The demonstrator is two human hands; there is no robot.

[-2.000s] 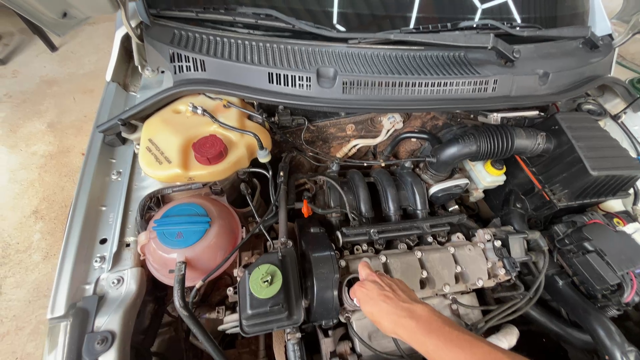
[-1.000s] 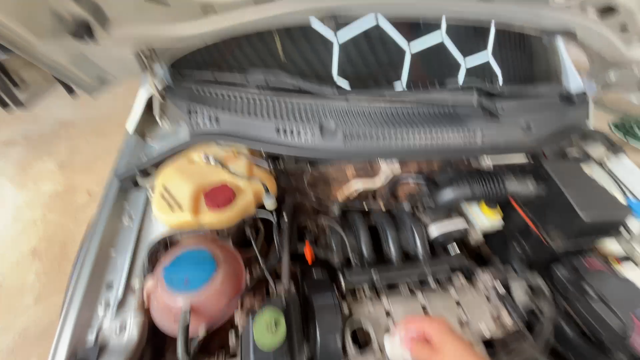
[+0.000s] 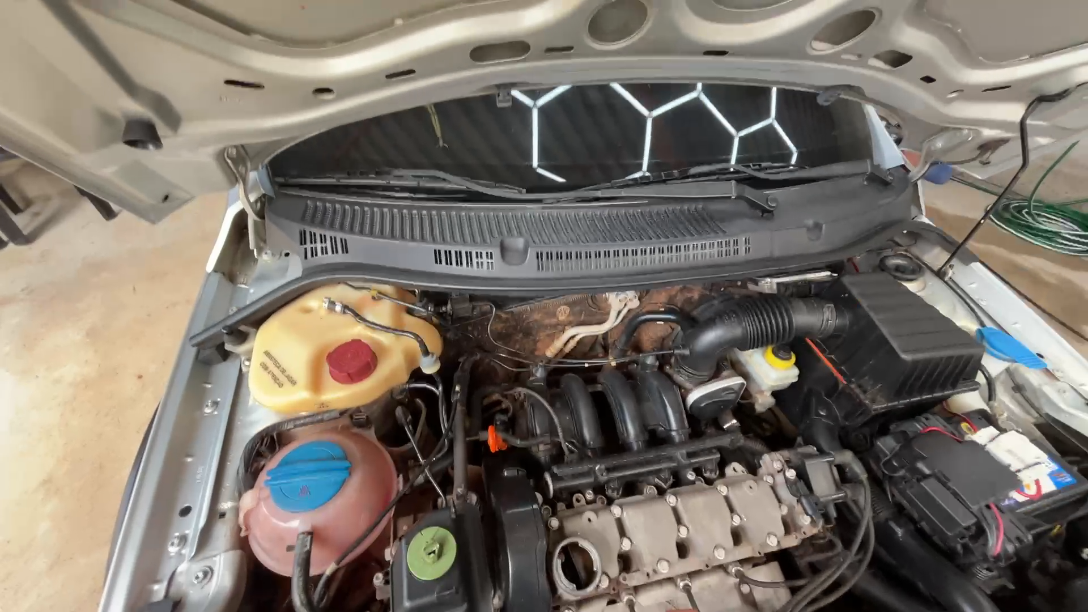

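Neither of my hands shows in the head view now. The metal engine valve cover (image 3: 671, 527) lies at the lower middle, bolted along its edges, with a round open oil filler neck (image 3: 577, 567) at its left end. Left of it is a black reservoir with a green cap (image 3: 432, 552). The pink coolant expansion tank (image 3: 340, 531) carries a blue cap (image 3: 308, 476). Behind it sits a yellowed plastic reservoir (image 3: 293, 344) with a dark red cap (image 3: 352, 362). Black intake manifold runners (image 3: 625, 412) rise behind the valve cover.
The raised hood (image 3: 382, 42) spans the top, held by a prop rod (image 3: 990, 217) at right. A black air filter box (image 3: 909, 340) and the battery (image 3: 1020, 467) stand at right. A coiled green hose (image 3: 1045, 221) lies on the floor beyond the fender.
A hand was on the valve cover near the filler neck, then blurred just right of it; it has now left the view. The view has tilted up, showing more of the raised hood.
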